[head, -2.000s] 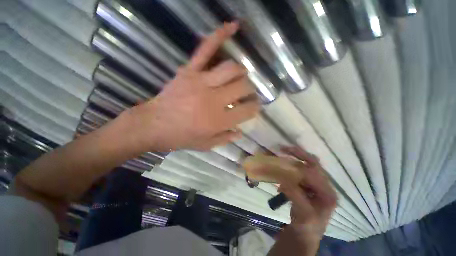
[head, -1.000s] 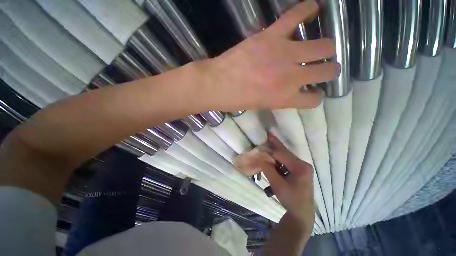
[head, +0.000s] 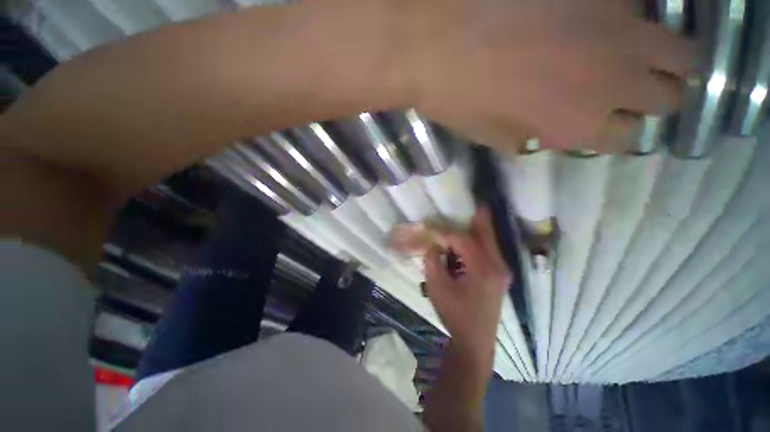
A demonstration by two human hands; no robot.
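Observation:
White fabric folds [head: 625, 253] cover a fan of parallel steel tubes [head: 319, 139], whose bare shiny ends show. My left hand [head: 582, 76], blurred, reaches from the left across the top and lies palm down over the tubes, fingers slightly apart, with nothing seen in it. My right hand [head: 469, 278] comes from the bottom centre, over the folds. Its fingers are curled round a small dark object [head: 454, 265], mostly hidden. A small brassy clip [head: 543, 234] sits on the folds right of it. A dark gap or strip [head: 498, 211] runs between folds.
More white ridges [head: 93, 21] lie at the upper left. Dark-clothed legs [head: 207, 291] and a dark rack with metal rods [head: 181, 219] are at the lower left. A crumpled cream cloth [head: 393, 363] hangs at the bottom centre. A red-and-white item [head: 111, 380] shows at the lower left.
My left hand has moved right across the tubes. My right hand stays over the folds with the dark object. The dark gap and brassy clip now show beside it.

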